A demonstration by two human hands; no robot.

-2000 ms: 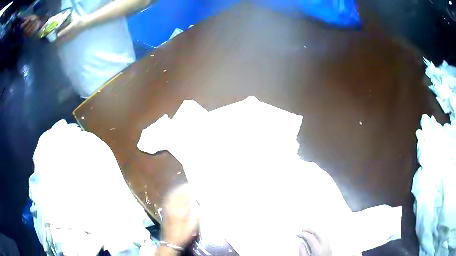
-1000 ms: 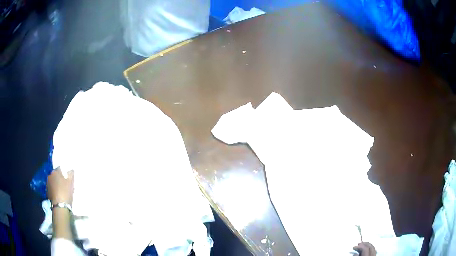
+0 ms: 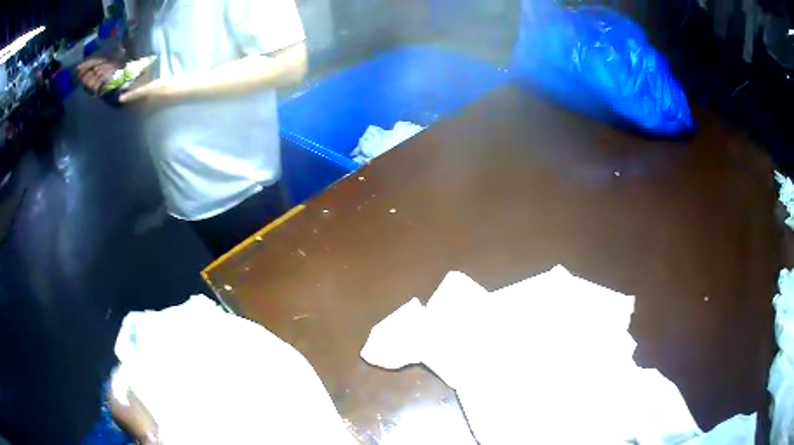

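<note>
A white garment [image 3: 540, 365], overexposed so that its folds do not show, lies on the brown table at the bottom centre, cut off by the lower edge. A large mounded white bundle [image 3: 235, 374] stands at the lower left, beside the table's edge. My left hand [image 3: 132, 419] is at the bundle's left side, small and cut off low in the picture. White cloth covers its fingers, so its grip cannot be told. My right hand is out of the picture.
A person [image 3: 218, 113] in a light shirt stands beyond the table's left corner, holding a small thing. A blue bin [image 3: 318, 130] has white cloth inside. A blue plastic bag [image 3: 622, 74] lies on the table's [image 3: 522, 200] far side. White cloths [image 3: 783, 348] line the right edge.
The view has tilted up, bringing the person and bin into sight. My left hand went from the garment to the bundle, whose upper left cloth now looks raised. My right hand has left the picture.
</note>
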